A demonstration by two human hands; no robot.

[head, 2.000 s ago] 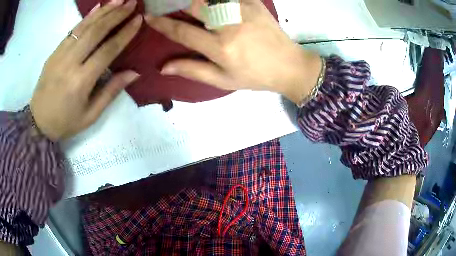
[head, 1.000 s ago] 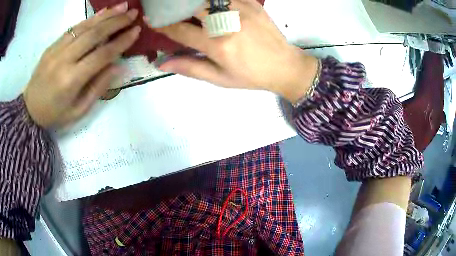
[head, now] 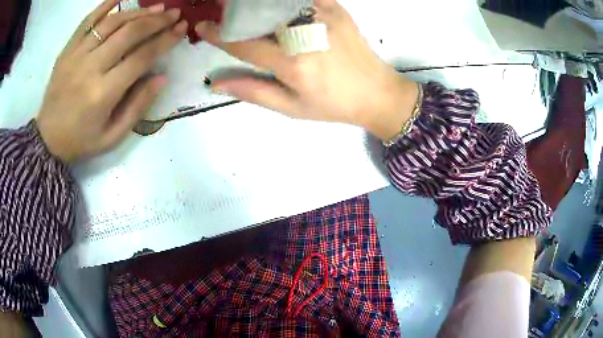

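A dark red fabric panel point(head: 201, 14) lies at the top edge of the picture, mostly cut off and partly behind the pale, blurred machine head point(head: 254, 18). My left hand point(head: 99, 82) is palm down, fingers spread, with index and middle fingertips at the panel's left and lower edge. My right hand point(head: 324, 76) is beside the machine head, partly behind a white ridged knob point(head: 303, 39). Its index fingertip is at the panel's lower right edge; its thumb is over the bare machine bed. Neither hand visibly pinches the cloth. The needle and presser foot are hidden.
The white table point(head: 225, 171) has faint ruler marks near its front edge. Dark cloth point(head: 10, 33) lies at the upper left. Dark red cloth point(head: 562, 145) hangs at the far right. A checked apron point(head: 344, 264) with a red cord is below the table edge.
The red panel has moved up and away, leaving only a small part in view and the bed's seam uncovered. Both hands stay in nearly the same place, fingers still spread.
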